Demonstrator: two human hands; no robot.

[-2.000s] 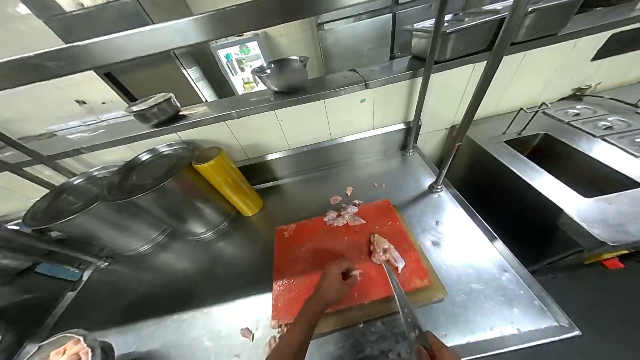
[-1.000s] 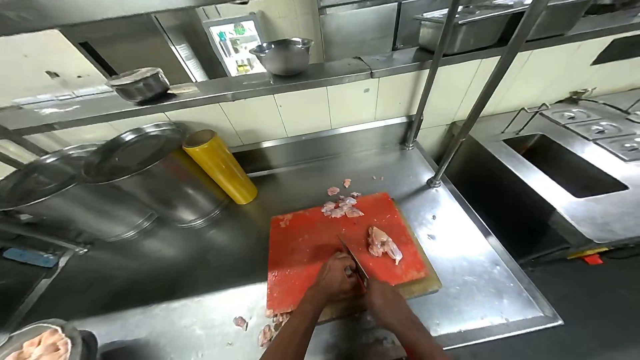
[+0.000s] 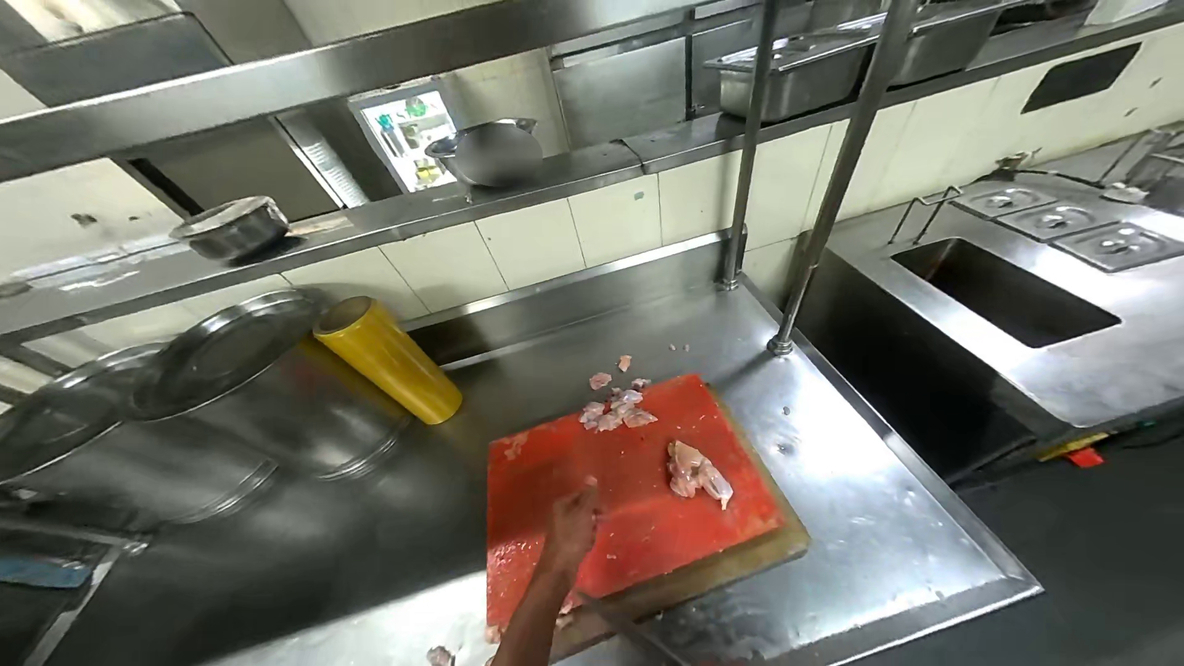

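My left hand (image 3: 575,523) is over the lower middle of a red cutting board (image 3: 638,518), blurred, with its fingers bent. A small pale bit shows at the fingertips; whether they grip it, I cannot tell. The blade of a knife (image 3: 629,631) enters from the bottom edge and reaches the board's near side. My right hand is out of frame. A piece of raw meat, seemingly chicken (image 3: 696,474), lies on the right part of the board. Small raw meat pieces (image 3: 618,410) are heaped at the far edge, some on the steel table.
The red board rests on a thicker tan board (image 3: 786,536) on a steel table (image 3: 888,518). Large lidded steel pots (image 3: 277,416) and a yellow cylinder (image 3: 393,363) stand left. Behind are a shelf with bowls (image 3: 499,153) and steel posts (image 3: 837,176). More meat scraps (image 3: 439,655) lie near the bottom edge.
One second ago both hands were together over the board with the knife between them. My right hand has since left the view, and the knife has moved down to the near edge.
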